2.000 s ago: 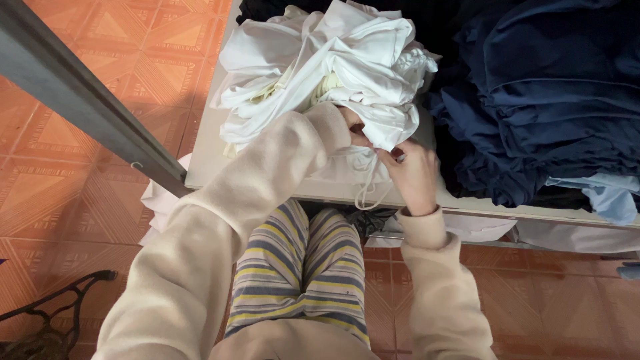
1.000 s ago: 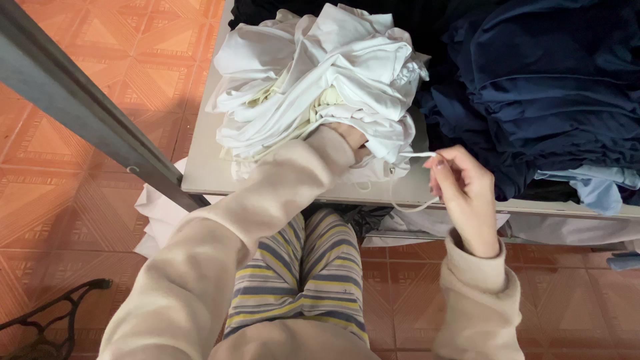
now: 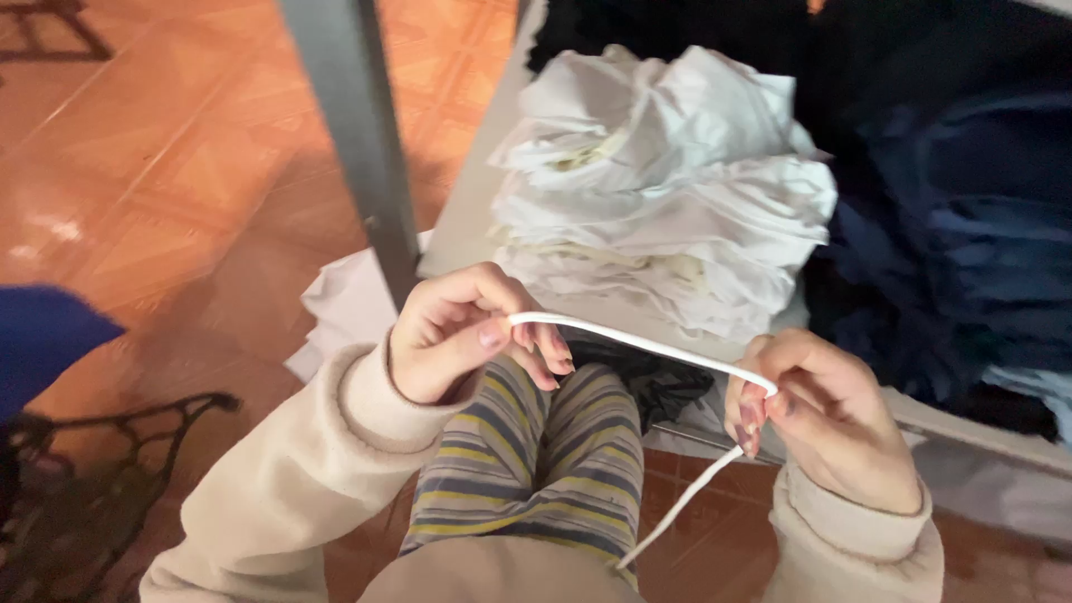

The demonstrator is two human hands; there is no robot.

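Observation:
A white cord [image 3: 645,342] runs between my two hands above my lap. My left hand [image 3: 473,335] pinches one end of it between thumb and index finger, the other fingers loosely curled. My right hand [image 3: 816,410] pinches the cord farther along, and its loose tail hangs down to the left over the striped trousers. Beyond the hands lies a pile of white cloth [image 3: 662,184], crumpled and stacked in layers on the pale table. Neither hand touches the pile.
Dark blue cloth [image 3: 963,234] is heaped right of the white pile. A grey metal post [image 3: 356,126] rises at the table's left edge [image 3: 469,201]. Pale cloth [image 3: 352,301] lies low beside the post. Black curved metalwork [image 3: 159,427] and something blue [image 3: 50,343] stand at the far left.
Both hands have left the white pile and moved back toward my body. The cord, at the pile's near edge a second ago, is now held up between them. The view has shifted left.

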